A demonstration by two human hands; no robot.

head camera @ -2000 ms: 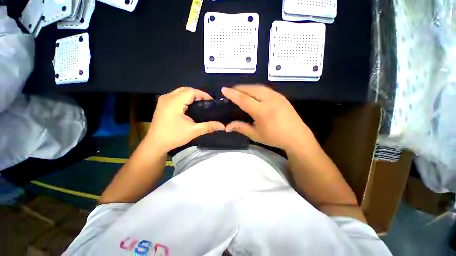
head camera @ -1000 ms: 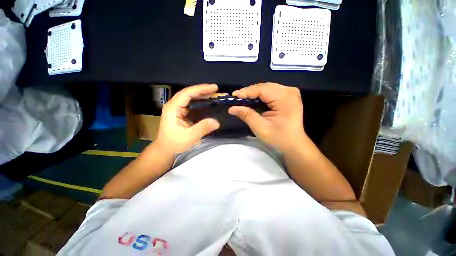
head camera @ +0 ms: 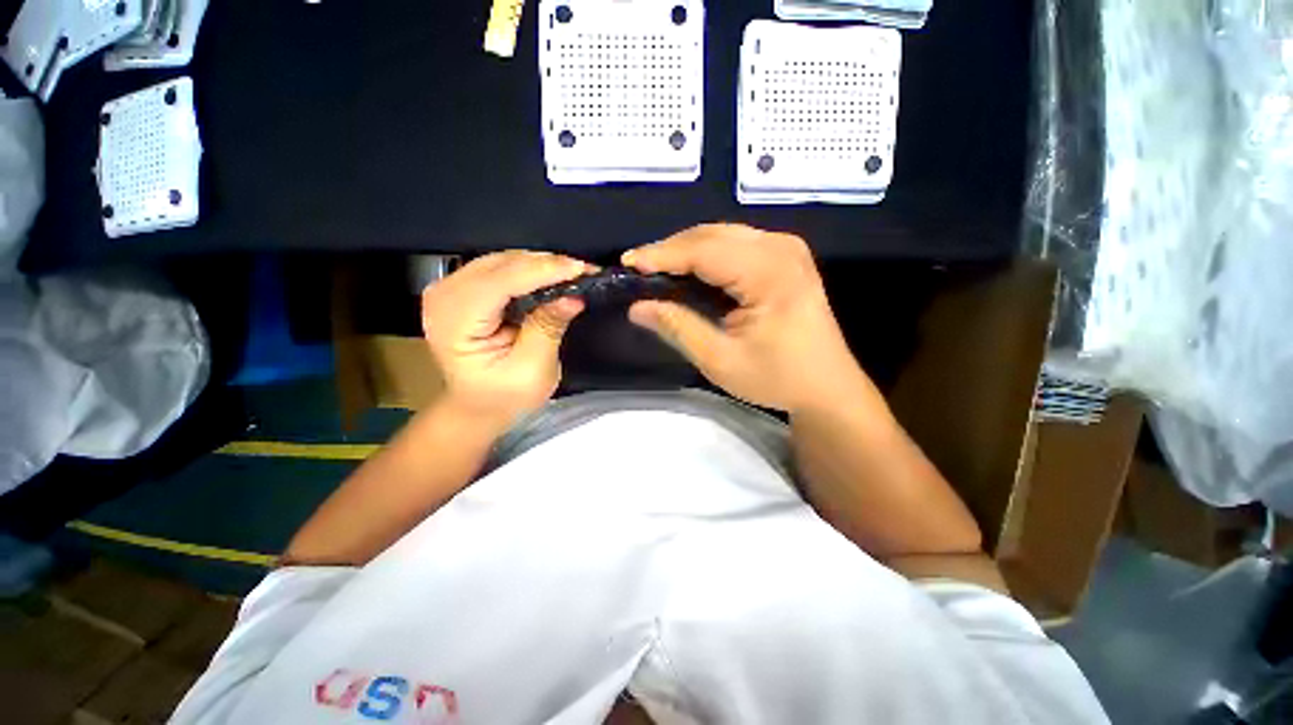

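A black flexible sheet of adhesive pads is bent between my two bare hands, just off the table's front edge. My left hand pinches its left end between thumb and fingers. My right hand holds its right part, thumb below and fingers above. Single pads on it are too small and dark to tell. Beyond my hands, two stacks of white perforated cover plates lie on the black table surface, with dark dots at their corners.
More plates lie at the left. A yellow cutter lies at the top. Clear plastic film hangs at the right over striped stacked plates and a brown carton. White-clothed parts of a person show at the left edge.
The sheet is now bent into a thin, dark curved strip between my fingers. My left thumb has moved up onto it. The view has shifted slightly, so the plates sit higher and further left.
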